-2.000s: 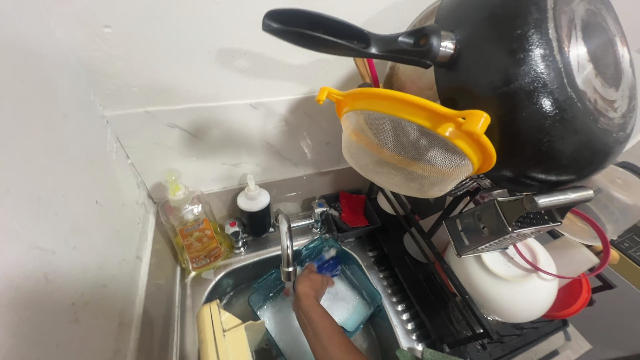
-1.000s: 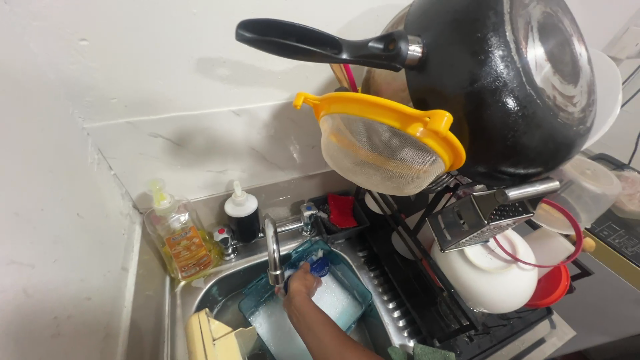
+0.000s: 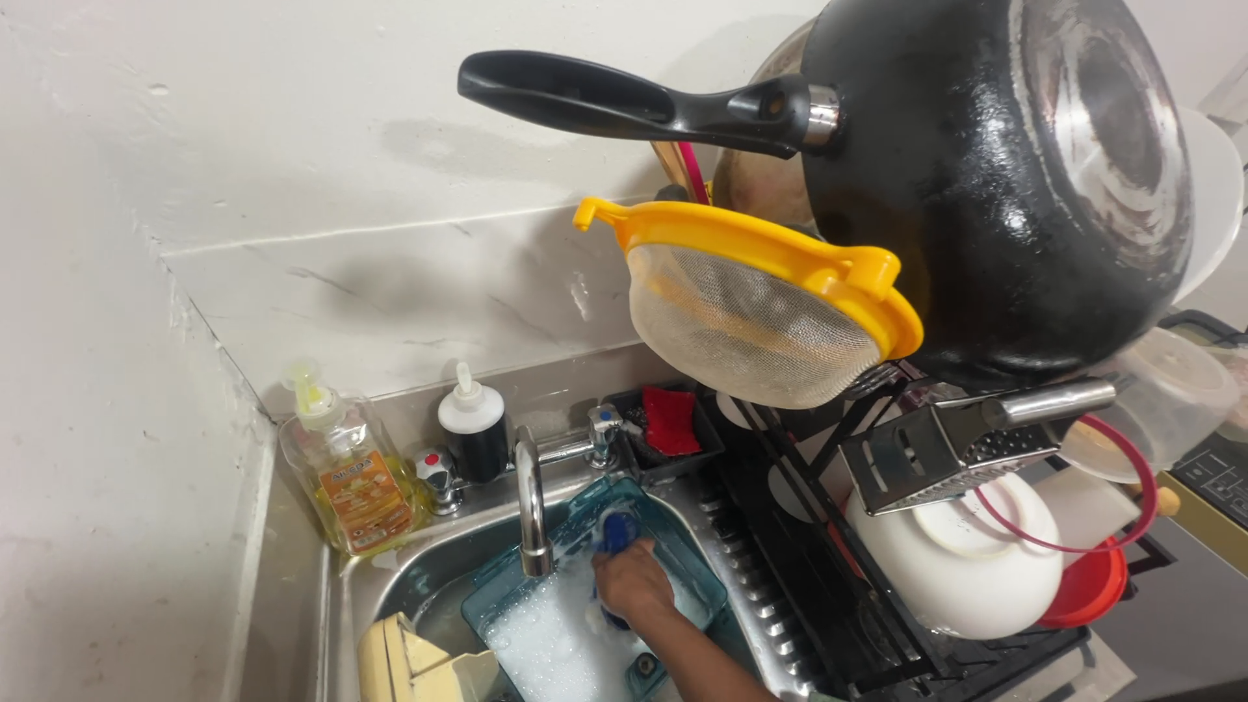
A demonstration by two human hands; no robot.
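Note:
One bare hand, which looks like my right hand (image 3: 634, 583), is closed around a blue scrub brush (image 3: 618, 534). It holds the brush inside a teal translucent plastic container (image 3: 698, 561) that lies in the steel sink and holds white suds. The curved chrome faucet (image 3: 532, 507) stands just left of this hand. At the sink's lower left sits a cream plastic piece (image 3: 390, 653). My left hand does not show in the frame.
Left of the faucet stand a yellow soap bottle (image 3: 363, 497) and a black-and-white pump bottle (image 3: 475, 429). A red sponge (image 3: 670, 421) sits in a caddy. The rack at right holds a strainer (image 3: 751, 312), black pot (image 3: 936, 175), box grater (image 3: 946, 439) and white bowl (image 3: 960, 565).
The blue brush has turned in the hand, which stays inside the container. The view has shifted slightly.

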